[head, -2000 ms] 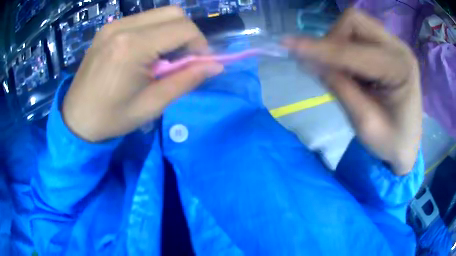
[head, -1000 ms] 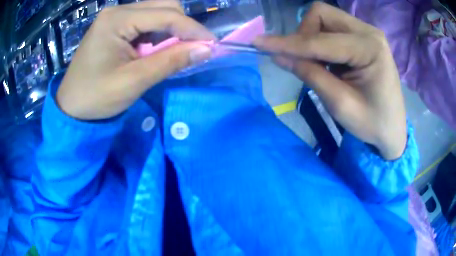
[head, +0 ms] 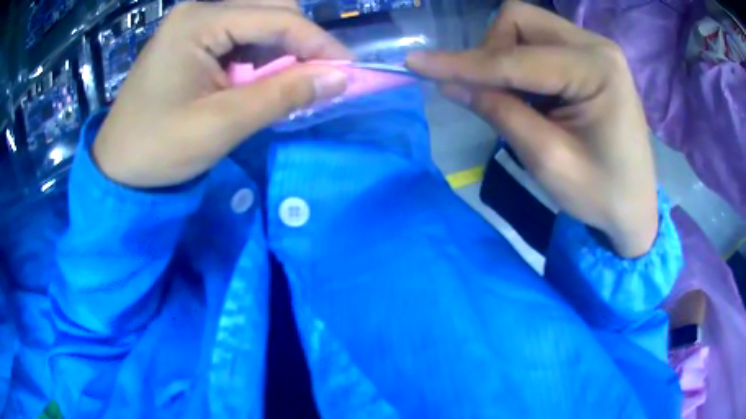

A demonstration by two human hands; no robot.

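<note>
My left hand [head: 176, 102] pinches a pink sheet [head: 370, 81] between thumb and fingers at the upper left. Clear film [head: 304, 119] shows below the pink sheet under my thumb. My right hand [head: 556, 102] pinches thin tweezers [head: 384, 67] between thumb and index finger. The tweezers point left, and their tip lies along the upper edge of the pink sheet, near my left fingertips. Whether the tip holds a small piece is too small to tell.
Clear blister trays [head: 86, 74] with dark blue circuit boards [head: 49, 102] fill the upper left, partly behind my left hand. Grey floor with a yellow line [head: 465, 177] shows at the right. A person in a purple-pink smock [head: 695, 106] is at the right edge.
My hands have come closer together since the oldest frame. The pink sheet's raised far corner has dropped flatter since one second ago. More purple-pink clothing shows at the lower right.
</note>
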